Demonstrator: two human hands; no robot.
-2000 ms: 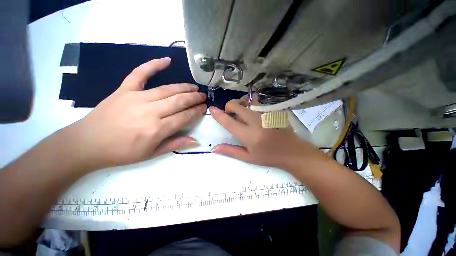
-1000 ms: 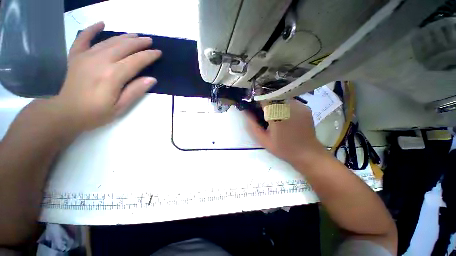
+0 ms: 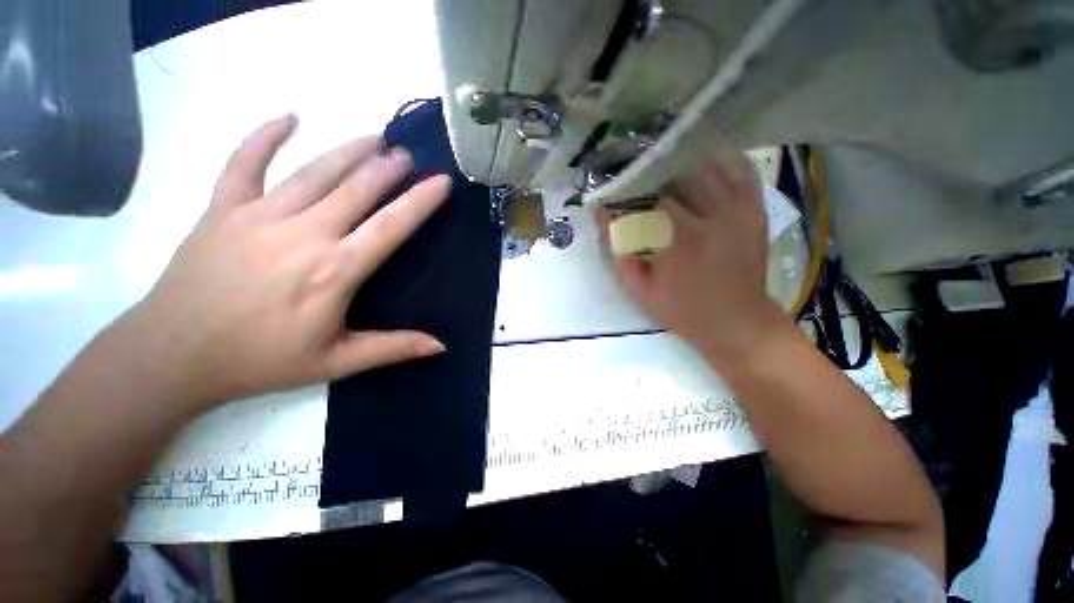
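The black cut panel (image 3: 415,401) lies lengthwise towards me, left of the needle area, its near end with a small grey patch (image 3: 353,515) at the table's front edge. My left hand (image 3: 294,265) lies spread over the panel's left side, fingertips on the cloth. My right hand (image 3: 695,259) is blurred, right of the needle and partly behind the ribbed knob (image 3: 641,233); whether it holds anything is unclear. The presser foot (image 3: 509,224) stands beside the panel's right edge. A small yellow-brown piece (image 3: 526,217) shows by it.
The cream sewing machine head (image 3: 707,71) fills the upper right. Black-handled scissors (image 3: 846,324) and a white paper slip (image 3: 780,212) lie right of my right hand. A rounded grey shape (image 3: 65,106) is at upper left. A ruler scale (image 3: 612,436) runs along the table's front.
The black panel has turned from lying crosswise under the machine head to pointing towards me. My left hand has moved right and down with it. My right hand has moved slightly up and right.
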